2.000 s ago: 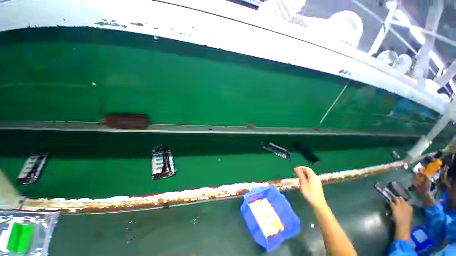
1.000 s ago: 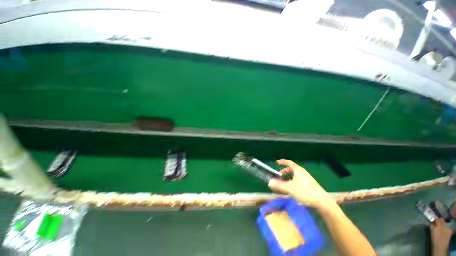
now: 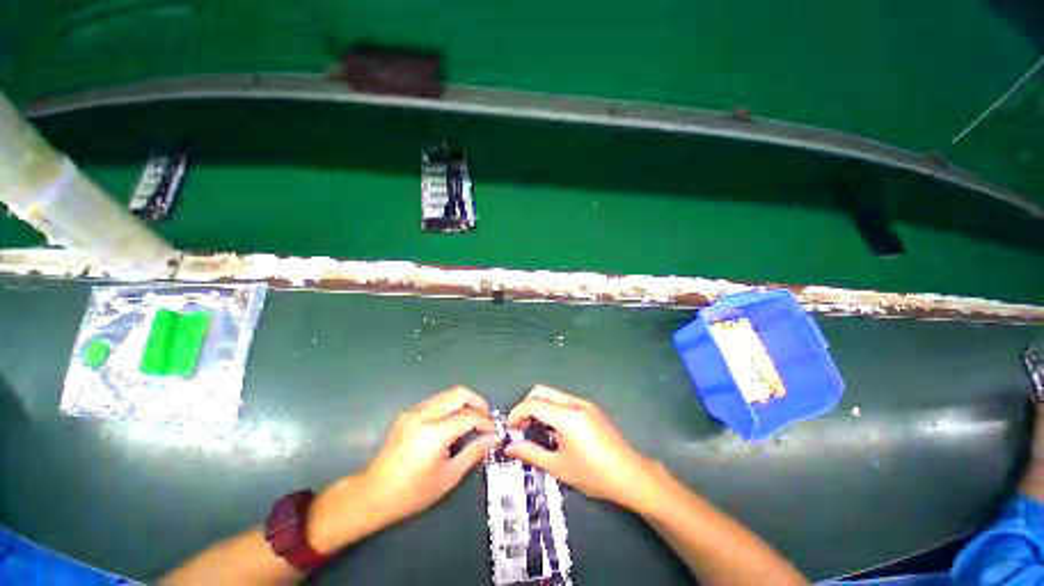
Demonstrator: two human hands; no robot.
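An opened phone unit [image 3: 527,521] lies on the dark-green bench right in front of me, its white and black insides facing up. My left hand [image 3: 441,446] is at its far end from the left, fingertips pinched together. My right hand [image 3: 561,441] meets it from the right, fingertips at the same far end of the unit. The fingers hide what they touch there; whether a small part is between them cannot be told. Thin dark curved cables [image 3: 492,334] lie on the bench beyond my hands.
A blue bin [image 3: 807,364] stands right. A clear bag [image 3: 218,395] with green pieces lies left, near a wrapped post [image 3: 69,189]. Phone units [image 3: 447,192] lie on the belt beyond the worn edge [image 3: 378,275]. Another person's blue sleeve [image 3: 1007,544] is at lower right.
My right hand has come back from the belt with a phone unit, which now lies on the bench. My left hand has come into view. The view has tilted down.
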